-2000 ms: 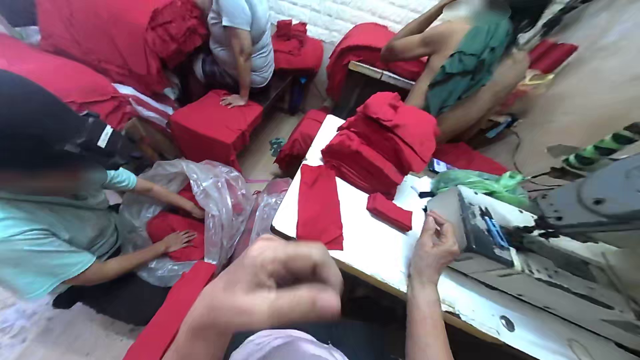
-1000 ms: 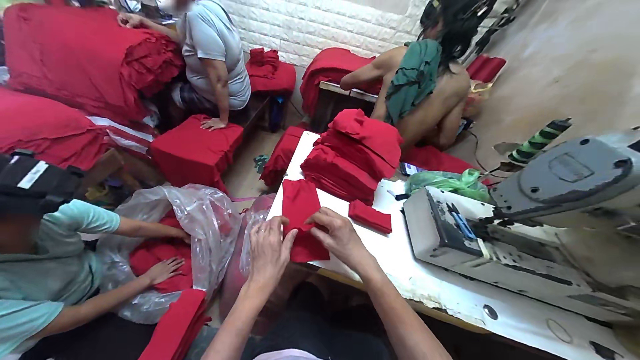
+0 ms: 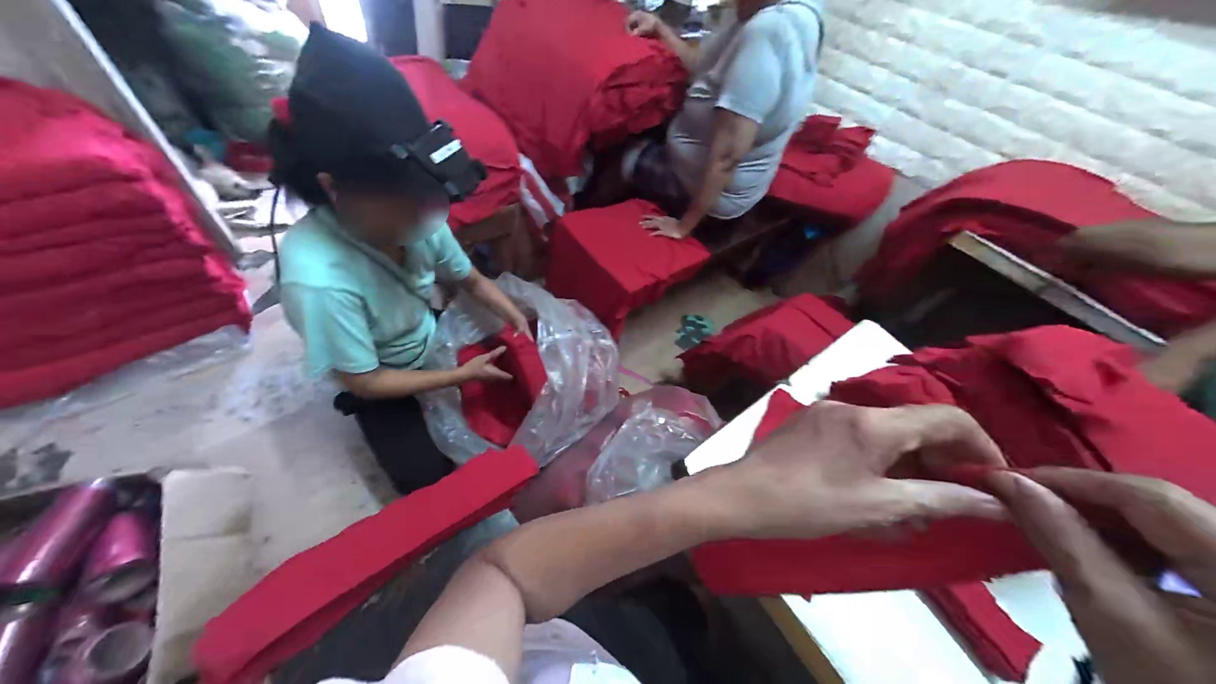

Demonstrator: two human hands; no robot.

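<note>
A piece of red fabric hangs from both my hands over the edge of the white table. My left hand pinches its upper edge between thumb and fingers. Close beside it, my right hand grips the same edge at the right of the view. Behind the hands rises a pile of red fabric on the table. A small folded red strip lies on the tabletop below the held piece. Left of my left arm is a long folded stack of red fabric.
A co-worker in a light green shirt handles red fabric inside a clear plastic bag. Another person in a grey shirt leans on a red-covered block. A cardboard box holds shiny pink rolls. Someone's arm reaches in at right.
The view has swung left. My left hand was raised and away from the fabric at first; both hands then met on the red piece at the table's edge and now hold it up.
</note>
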